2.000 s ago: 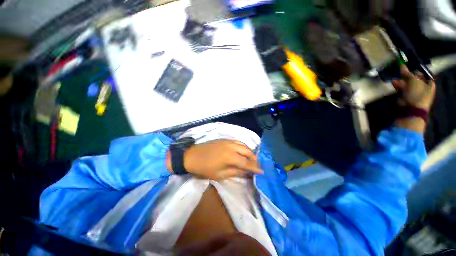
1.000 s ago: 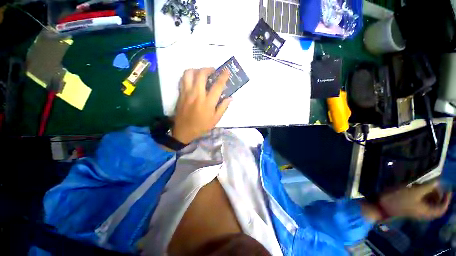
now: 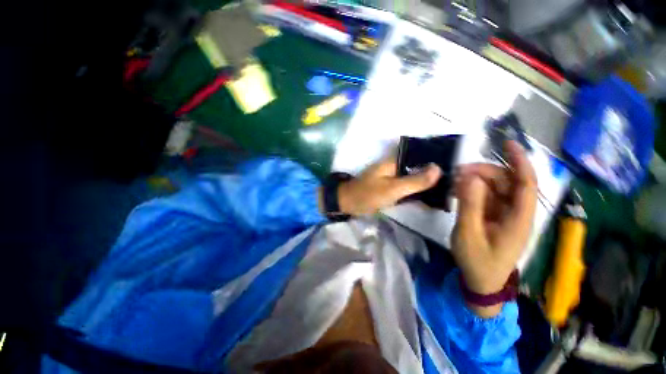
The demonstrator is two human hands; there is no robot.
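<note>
My left hand (image 3: 383,188) holds a flat black rectangle (image 3: 431,157) with faint white print, likely the battery, over the white sheet (image 3: 387,102). The thumb lies on its face and the fingers are hidden under it. My right hand (image 3: 493,215) is raised just right of the battery, palm up with the fingers spread and curled. It is blurred, and I see nothing in it. A small black bracket (image 3: 504,131) lies on the sheet behind the right fingertips.
A small parts pile (image 3: 416,58) is at the sheet's far left. A blue bin (image 3: 610,135) with clear bits stands at the right. A yellow-orange screwdriver (image 3: 566,270) is at the right front. A yellow-labelled piece (image 3: 326,108), yellow paper (image 3: 252,88) and a red-handled tool (image 3: 201,95) lie left on the green mat.
The left hand has lifted the battery off the sheet. The right hand has come in from the far right to beside it. The view has turned and shifted.
</note>
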